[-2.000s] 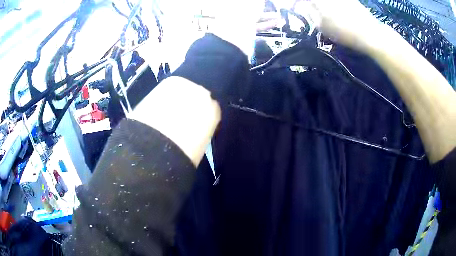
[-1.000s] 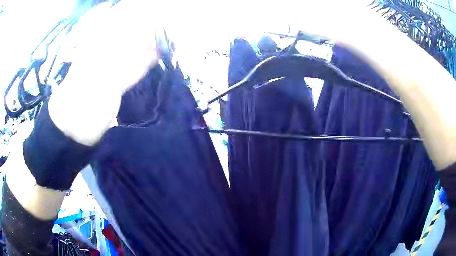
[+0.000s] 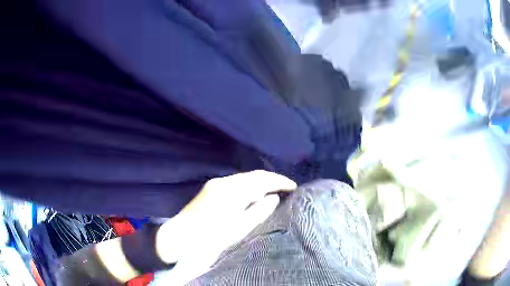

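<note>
The navy garment (image 3: 184, 106) fills the upper left in long folds and narrows to a gathered, bunched end near the centre. My left hand (image 3: 235, 204), with a black band at the wrist, is at the garment's lower edge, its thumb and fingers pinched on dark cloth. A finely striped grey cloth (image 3: 324, 229), seemingly over my knee, lies right beside the fingertips. My right forearm shows at the lower right edge; the right hand is washed out by glare, so its fingers and hold cannot be made out. No hanger shows on the garment.
A crumpled olive cloth (image 3: 400, 212) lies low on the right. Yellow-black tape (image 3: 394, 81) runs along the pale floor, with a blurred dark item (image 3: 456, 61) beyond it. At the lower left are tangled black hangers (image 3: 78, 229) and red cloth (image 3: 120, 226).
The view has swung down from the raised hangers and rack to knee level. My left hand has come down to the garment's lower edge. The garment now slants across the upper left.
</note>
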